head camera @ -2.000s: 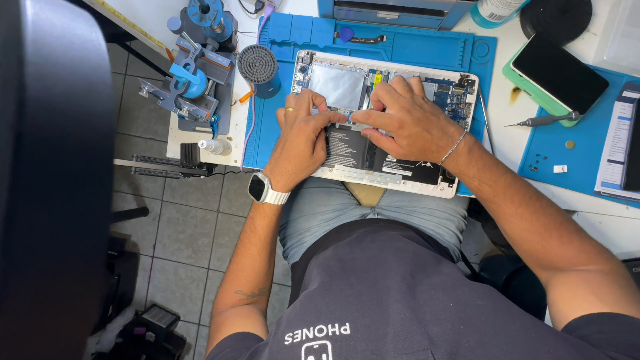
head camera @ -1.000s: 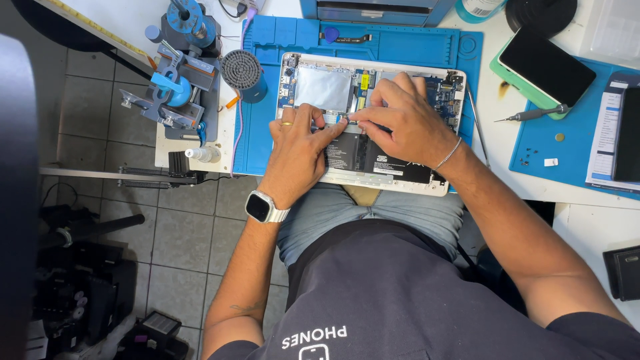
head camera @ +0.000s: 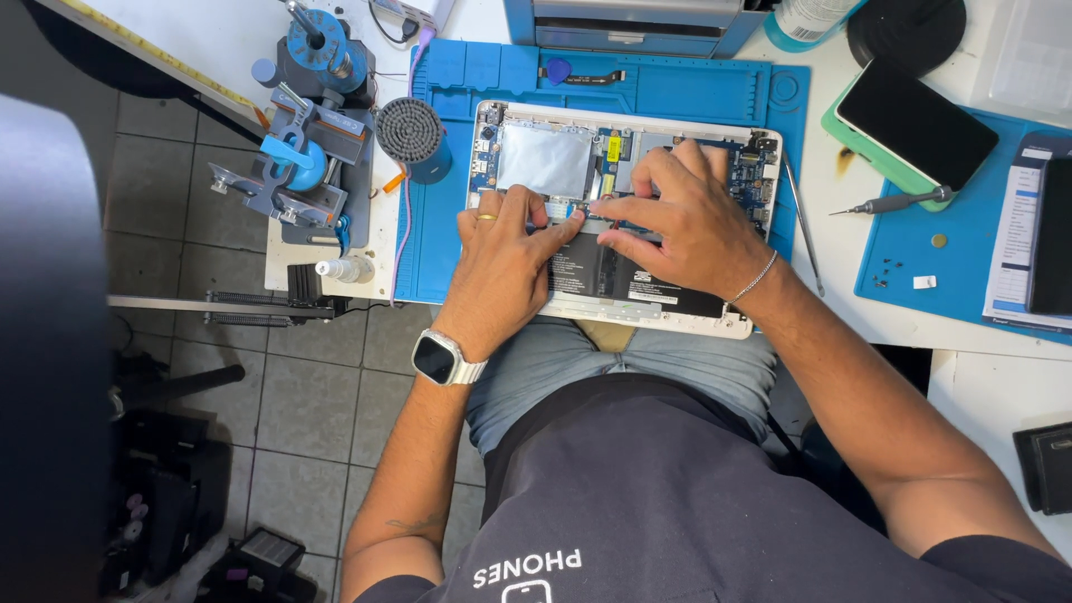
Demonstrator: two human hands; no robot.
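Observation:
An opened white laptop chassis (head camera: 720, 322) lies across the edge of a blue silicone repair mat (head camera: 703, 84), its inside facing up. My left hand (head camera: 502, 260) rests on its left part, the thumb tip at the blue-ended flat ribbon cable (head camera: 573, 211) near the middle. My right hand (head camera: 691, 218) is over the circuit board, index fingertip close beside my left thumb, thumb and index apart; nothing is seen between them. Below the fingers lies the black battery (head camera: 578, 268). Above my left hand is a silver metal plate (head camera: 546, 159), with yellow tape (head camera: 615, 149) to its right.
Left are a blue-grey clamp holder (head camera: 310, 159), a round bristled cup (head camera: 410, 138) and a small white bottle (head camera: 347, 269). A metal pry tool (head camera: 804, 226) lies right of the laptop. Further right are a screwdriver (head camera: 896, 202), a phone (head camera: 917, 121) and tiny screws (head camera: 886, 270).
My right index finger and thumb have spread apart and drawn slightly right of my left thumb. My left hand stays at the ribbon cable.

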